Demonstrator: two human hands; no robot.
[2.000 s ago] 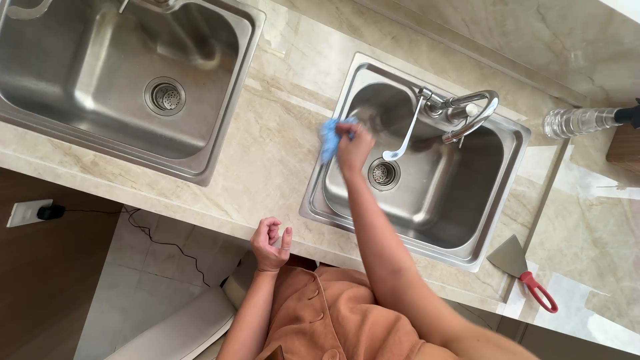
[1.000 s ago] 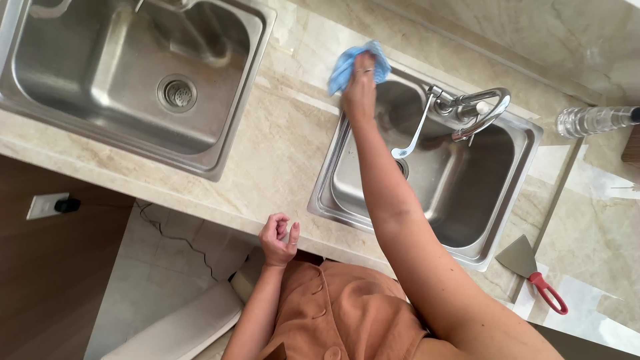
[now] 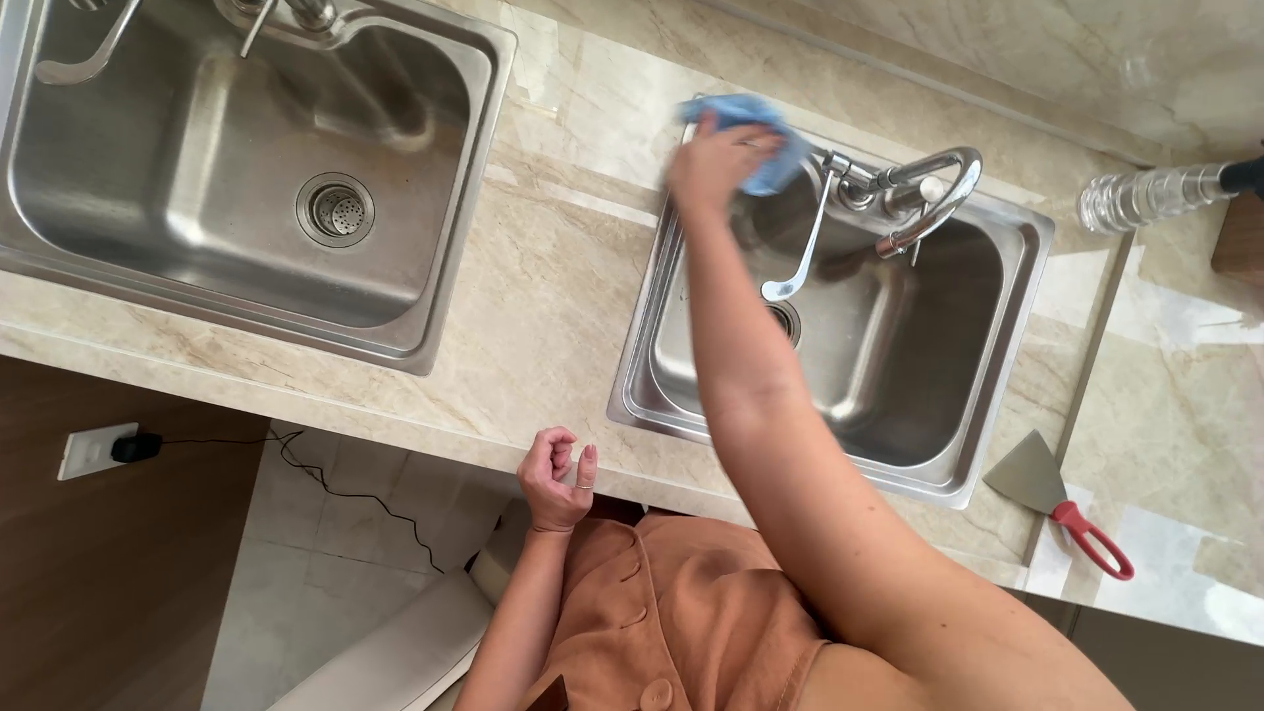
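My right hand [image 3: 719, 163], a little blurred, presses a blue cloth [image 3: 755, 118] on the back left corner of the right stainless steel sink [image 3: 913, 346]. Just right of the cloth are the chrome faucet [image 3: 953, 202] and its long lever handle [image 3: 815, 232], which reaches over the basin. My forearm crosses the sink's left part and partly hides the drain [image 3: 785, 321]. My left hand [image 3: 558, 479] holds nothing; its fingers are loosely curled, with the thumb apart, at the counter's front edge.
Left on the marble-look counter [image 3: 553, 296] is another steel sink [image 3: 247, 178] with its own faucet. A scraper [image 3: 1032, 474] with a red handle lies right of the near sink. A ribbed clear glass object [image 3: 1150, 197] is at the far right. Below left, a black plug [image 3: 136, 447] sits in an outlet.
My right hand and the cloth have moved from the sink's left rim to its back left corner. The cloth, bunched earlier, is spread wider. My left hand has stayed by the counter's front edge.
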